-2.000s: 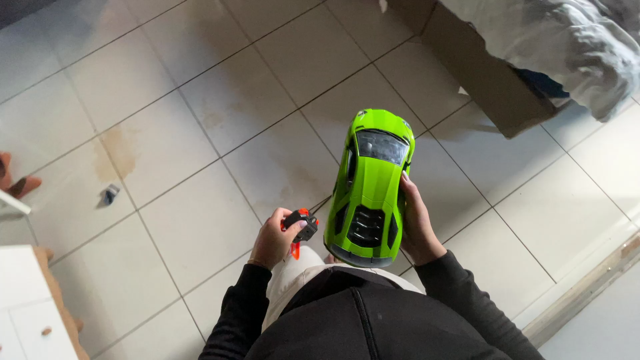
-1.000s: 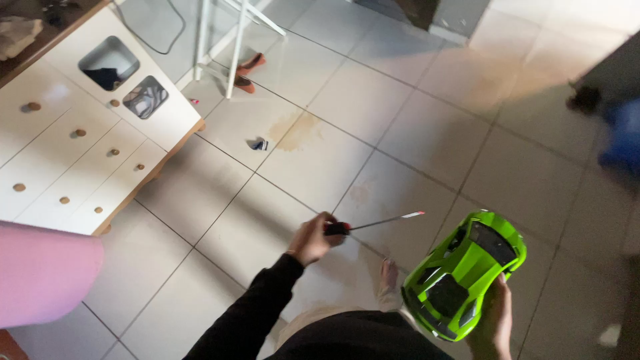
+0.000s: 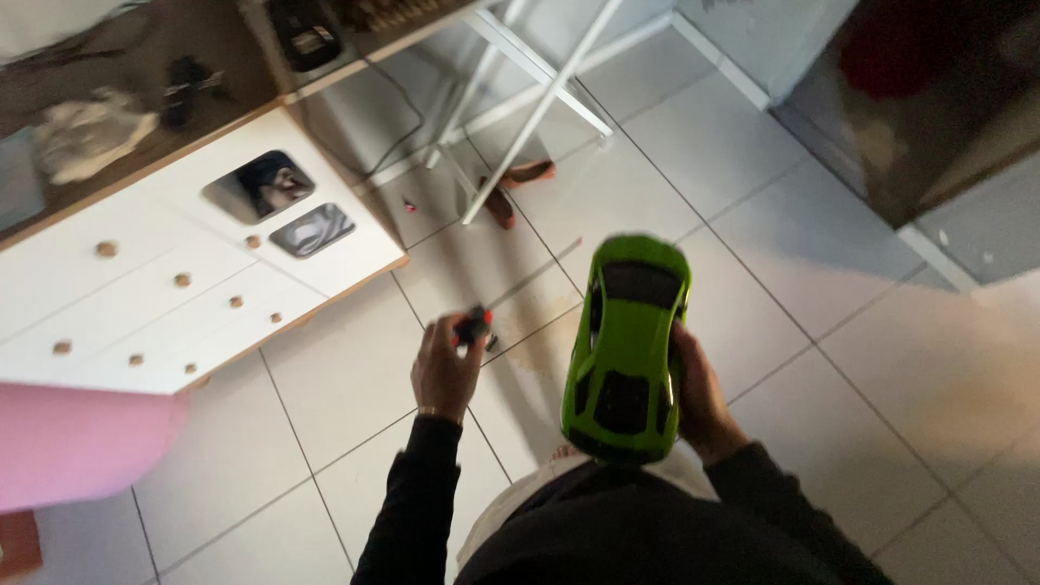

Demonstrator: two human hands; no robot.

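A green toy sports car (image 3: 626, 349) with dark windows is held top side up in my right hand (image 3: 707, 394); the fingers lie along its right side and partly out of sight beneath it. My left hand (image 3: 445, 366) grips a small black and red object (image 3: 474, 325), with a thin rod (image 3: 536, 273) reaching from it up and right to a reddish tip. It may be a screwdriver or a remote control with an antenna; blur leaves this unsettled. The two hands are apart, with the car to the right of the held object.
A white dresser (image 3: 219, 301) with wooden knobs stands at the left, a pink rounded object (image 3: 81, 443) below it. White crossed legs of a stand (image 3: 540, 114) rest on the floor by brown shoes (image 3: 528, 173). A dark cable (image 3: 406, 101) hangs near the dresser. Walls and a doorway are at upper right.
The view has swung a lot, bringing in the dresser and stand. Both hands still hold their things; since a second ago the car has turned from a rightward slant to nearly upright in view.
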